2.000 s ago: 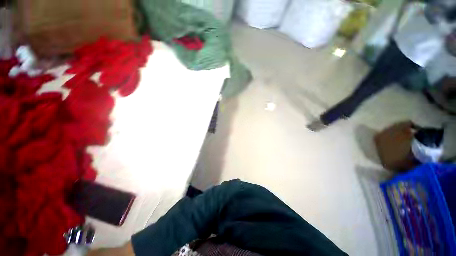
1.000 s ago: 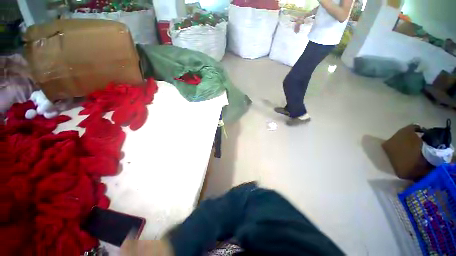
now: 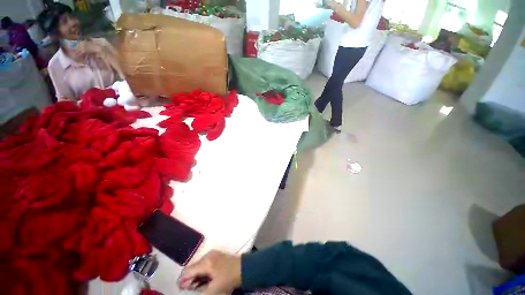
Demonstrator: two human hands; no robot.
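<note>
My right hand (image 3: pixel 214 273), in a dark green sleeve, is at the table's near edge with fingers curled around a small dark tool, too blurred to name surely. My left hand is not in view. A white pompom (image 3: pixel 133 287) and a bit of red plush (image 3: pixel 151 292) show at the bottom edge, left of my right hand. Red plush pieces (image 3: pixel 75 178) are heaped over the left of the white table (image 3: pixel 230 173). More white pompoms (image 3: pixel 122 95) lie at the heap's far side. No needle or thread can be made out.
A black phone (image 3: pixel 171 237) and a shiny metallic object (image 3: pixel 144 266) lie by the heap. A cardboard box (image 3: pixel 172 55) and green sack (image 3: pixel 285 95) stand at the far end. One person sits across; another (image 3: pixel 345 57) stands beyond, near large white sacks (image 3: pixel 407 72).
The view has turned left and up, bringing the seated person into view. The standing person has shifted position. My right hand shows more fully, and the pompom has appeared at the bottom edge.
</note>
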